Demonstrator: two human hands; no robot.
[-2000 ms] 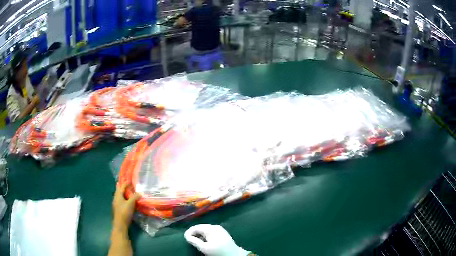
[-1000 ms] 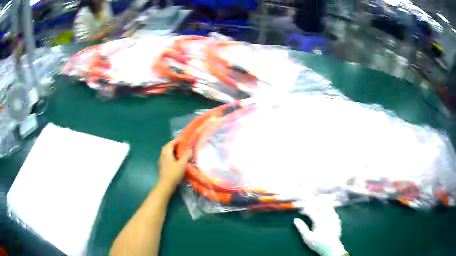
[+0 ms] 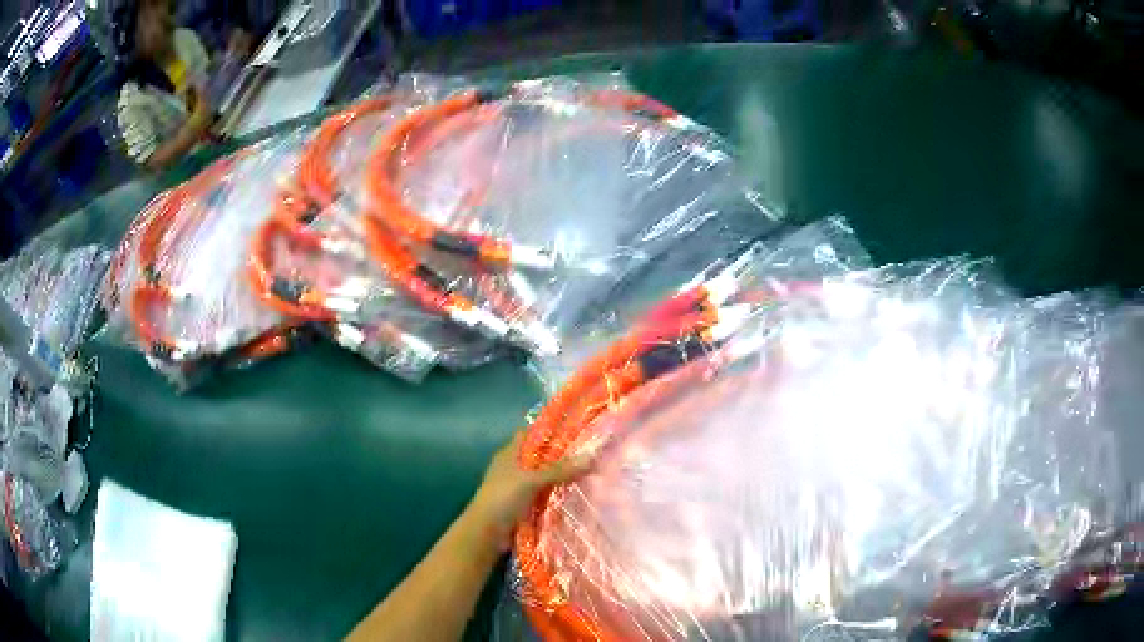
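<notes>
A stack of bagged orange cables point(image 3: 803, 464) lies on the green mat at the front right, glaring white over its middle. My bare left hand point(image 3: 533, 477) grips the left edge of the orange cable loop through the clear plastic, with the thumb over the top. A dark band and a red band show near the cable ends at the loop's top. My right hand is not in view. The stack's front part is cut off by the lower picture edge.
More bagged orange cables point(image 3: 414, 213) overlap along the far left of the green mat point(image 3: 314, 433). A whitish flat stack of bags point(image 3: 163, 564) lies at the front left. Clear plastic and pale items point(image 3: 50, 376) are at the left edge. A person point(image 3: 163, 94) is at the far left.
The view has shifted, and the held stack now appears nearer and lower right. My left hand stays on the cable loop. My gloved right hand has gone out of the picture.
</notes>
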